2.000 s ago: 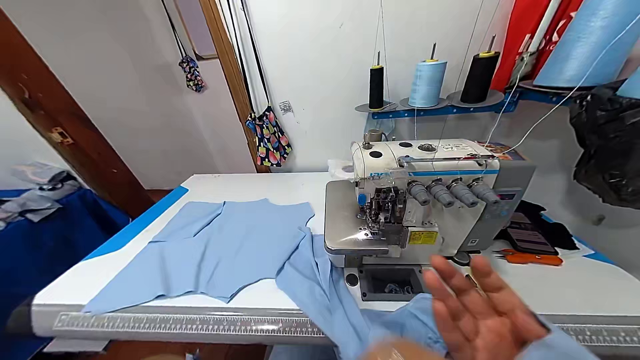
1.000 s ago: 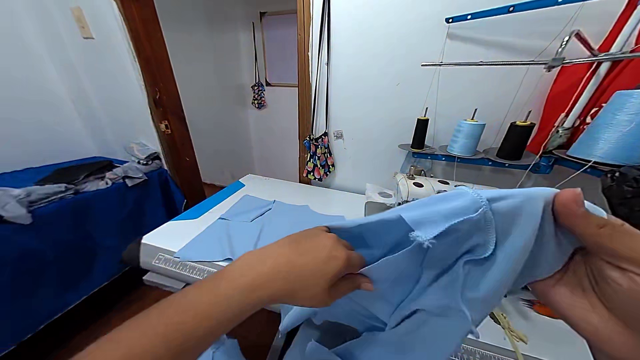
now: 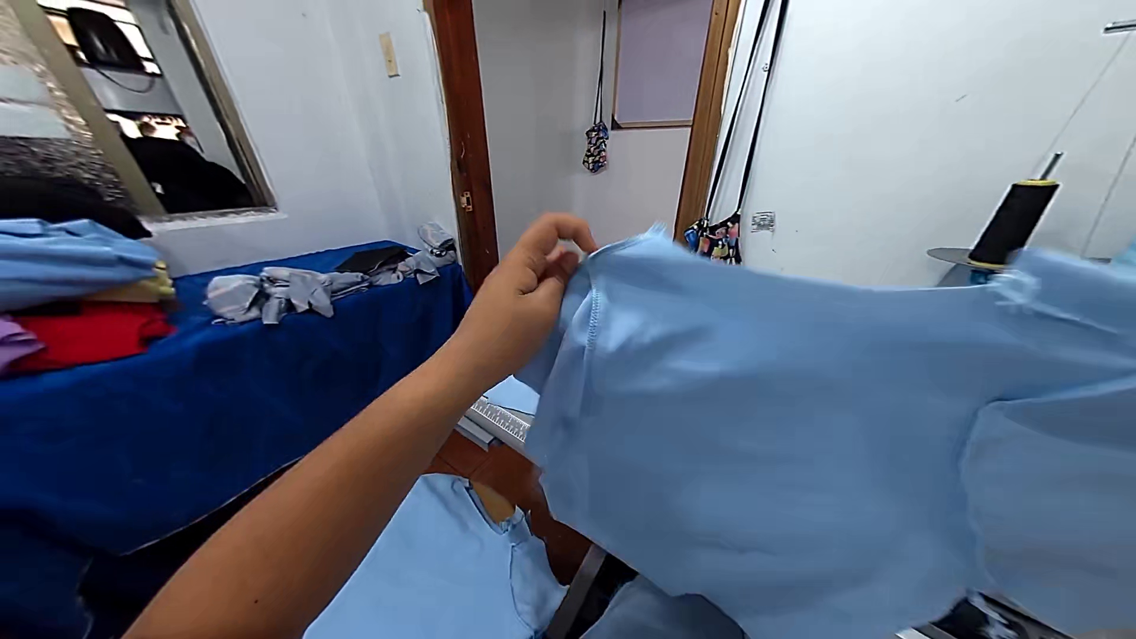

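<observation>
My left hand (image 3: 532, 280) pinches the upper left corner of a light blue fabric garment piece (image 3: 781, 426), close to a stitched seam. The piece hangs spread out across the right half of the view and hides most of the sewing table. Loose threads show on its upper right part. My right hand is outside the view. Below my left forearm lies another light blue garment piece (image 3: 435, 568) with a seamed edge. A sliver of the table's ruler edge (image 3: 501, 422) shows beside the held cloth.
At left, a table with a blue cloth cover (image 3: 266, 399) bears grey fabric bundles (image 3: 284, 293) and a pile of folded coloured cloth (image 3: 80, 266). A black thread cone (image 3: 1013, 222) stands at right. A doorway opens behind, and people show through the window.
The light blue garment, bunched between both hands one second ago, is now spread out and raised. My right hand has left the view. The view has swung left.
</observation>
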